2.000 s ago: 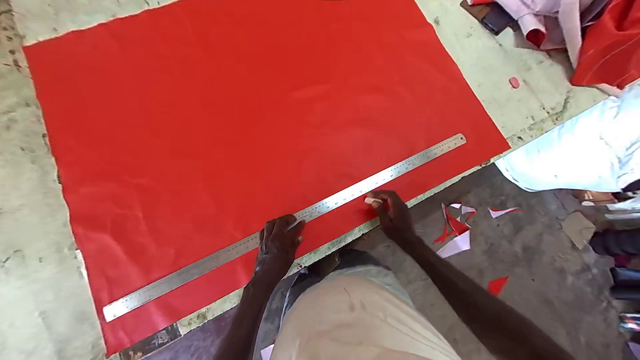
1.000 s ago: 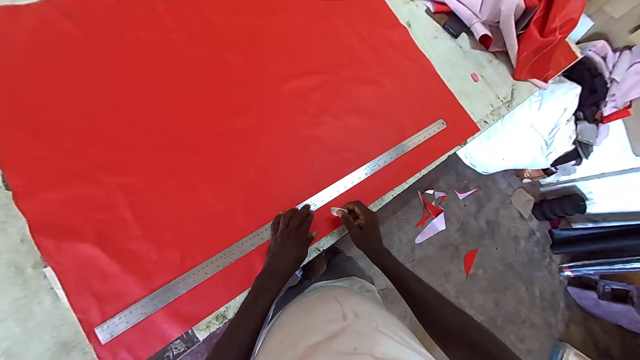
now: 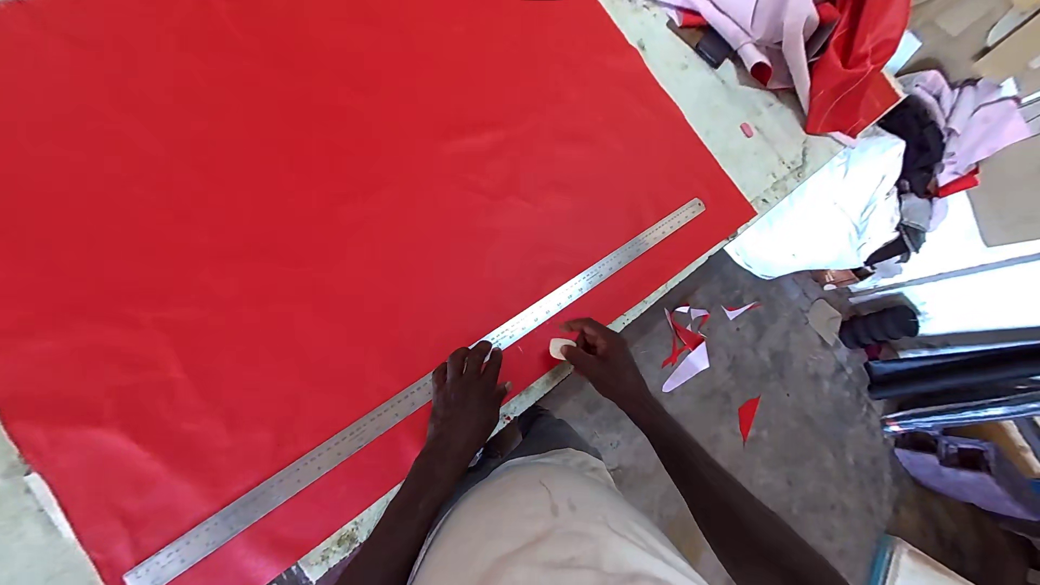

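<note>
A large sheet of red material [image 3: 325, 179] lies spread on a pale, worn table. Across it, near the table's front edge, a long steel ruler [image 3: 585, 280] lies at a slant. My left hand [image 3: 469, 394] rests on the ruler near its middle, fingertips pressing on the metal. Between the thumb and fingers of my right hand [image 3: 601, 357] is a small whitish flat piece [image 3: 561, 348], perhaps tailor's chalk, just over the red sheet on the near side of the ruler.
Red and pink material [image 3: 853, 73] is heaped at the table's far right corner, beside a small pink piece [image 3: 747, 129]. White cloth [image 3: 821, 219] hangs at that corner. Red and pink scraps [image 3: 689, 367] lie on the grey floor, with dark rolls [image 3: 951, 370] at the right.
The view has shifted noticeably. My left hand stays on the ruler, while my right hand, still holding the whitish piece, has its fingers in a slightly different pose.
</note>
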